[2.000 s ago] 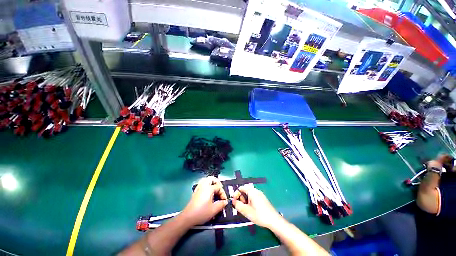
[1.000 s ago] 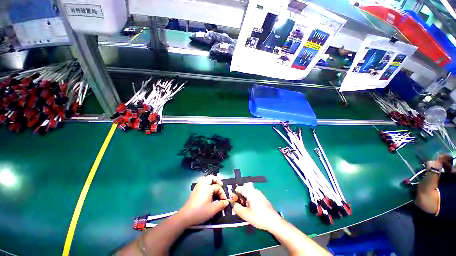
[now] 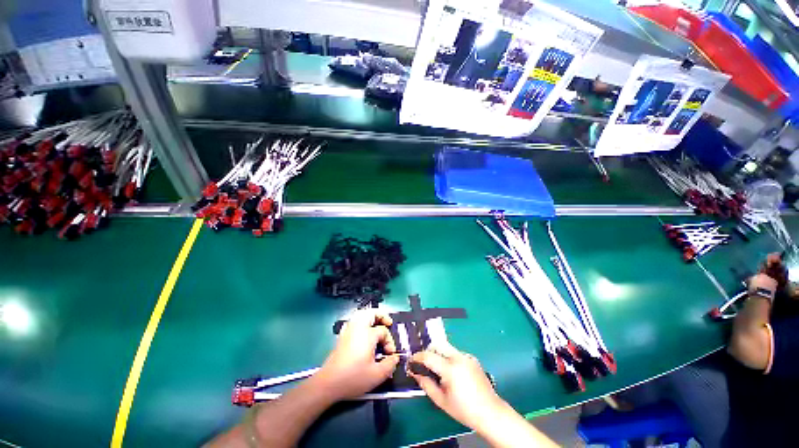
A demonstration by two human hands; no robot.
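Observation:
A wire harness with white leads lies under my hands, its red-and-black connector (image 3: 244, 392) to the left of my left forearm. My left hand (image 3: 362, 352) and my right hand (image 3: 451, 376) meet over the taped work template (image 3: 416, 317). The fingertips of both hands pinch a tiny light lead end between them; its details are too small to tell. A loose heap of small black parts (image 3: 359, 267) lies just beyond my left hand.
A bundle of white harnesses (image 3: 545, 297) lies to the right. Harness piles (image 3: 66, 184) (image 3: 241, 206) lie at the left. A blue tray (image 3: 493, 182) rests by the metal rail. A metal post (image 3: 162, 131) stands at left. Another person's arm (image 3: 752, 328) is at far right.
My right hand has moved slightly down and right, showing more of the template's pale strips. My left hand stays nearly in place. The view has shifted slightly.

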